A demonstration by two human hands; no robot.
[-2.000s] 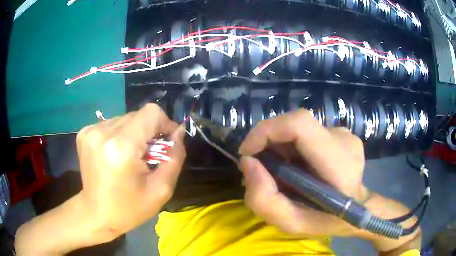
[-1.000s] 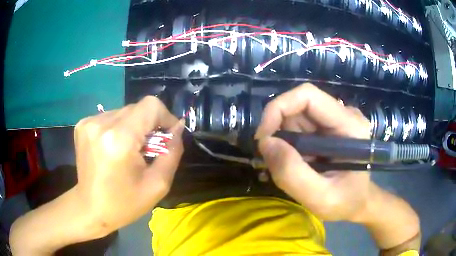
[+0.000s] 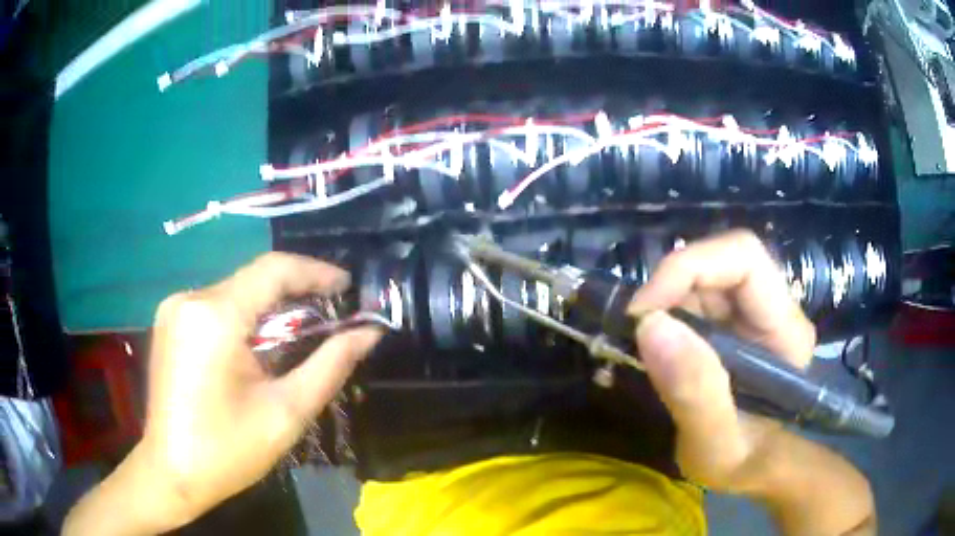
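Observation:
My left hand (image 3: pixel 236 372) holds a bunch of red and white lead wires (image 3: pixel 283 328) in its curled fingers; thumb and forefinger tips are apart. One lead runs from this hand to a round black component (image 3: pixel 390 298) in the nearest occupied row. My right hand (image 3: pixel 723 356) grips the dark soldering iron (image 3: pixel 770 377), pointing up-left. Its metal tip, blurred, is above and right of that component, near the ridge between rows. The thin bent solder feed tube (image 3: pixel 529 314) runs below the barrel. Whether the lead's end is joined is unclear.
The black holding tray (image 3: pixel 419 419) has several rows of components; finished rows behind carry red and white leads (image 3: pixel 450 131) with white plugs, some over the green mat (image 3: pixel 157 157). A pale metal box (image 3: pixel 927 94) is at far right. Yellow clothing (image 3: pixel 534 497) is at the bottom edge.
The iron's tip has moved up, away from my left fingertips. My left thumb and forefinger have parted, exposing a lead at the component. The view has shifted, showing more of the back rows.

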